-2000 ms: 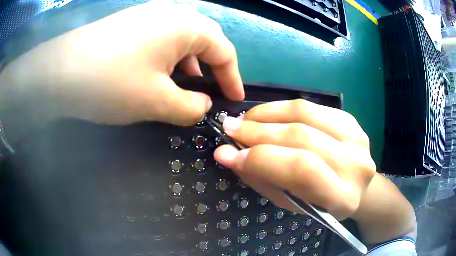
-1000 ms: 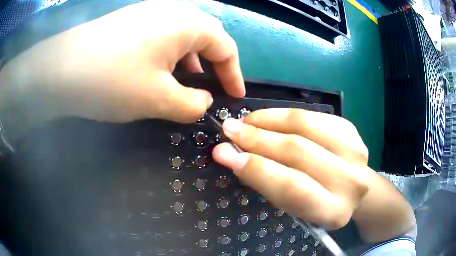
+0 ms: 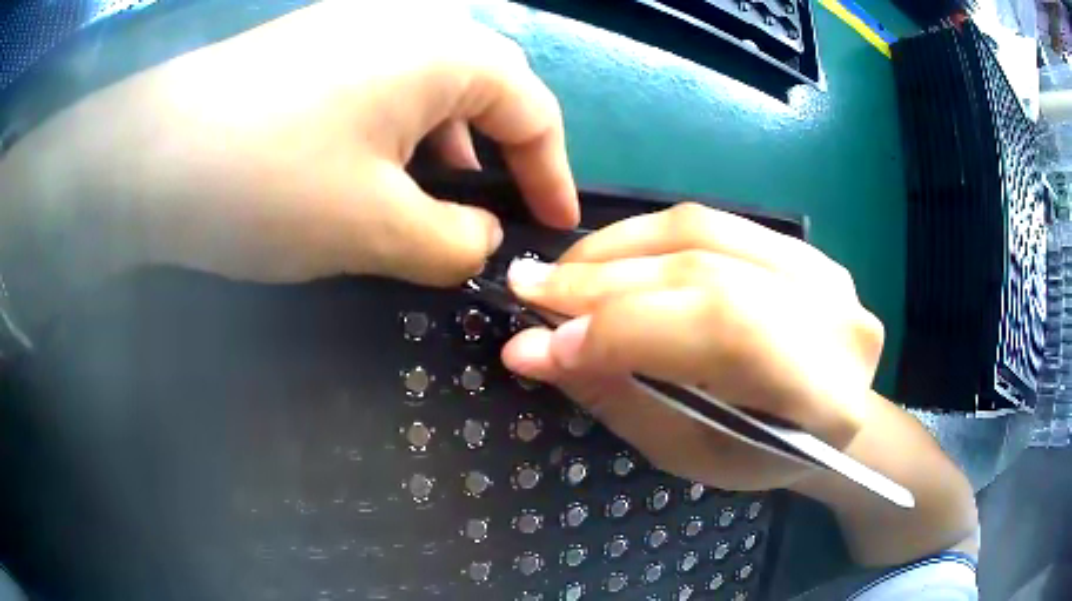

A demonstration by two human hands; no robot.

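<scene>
My right hand holds slim metal tweezers between thumb and fingers. Their dark tips point left, close to my left thumb, over the top rows of the black component tray. My left hand rests over the tray's upper part, thumb on or just above it, index finger near its top edge. What lies under the left thumb is hidden, so I cannot tell if it holds anything. Small round silver components sit in rows of pockets. The tray's left part is dark and blurred.
A green mat lies under the tray. A second black tray is at the top edge. A tall pile of black trays stands at the right, with clear plastic items beyond. A yellow line runs near the top right.
My right hand has rotated; the back end of the tweezers has swung up and right, and they lie flatter. My left hand has hardly moved.
</scene>
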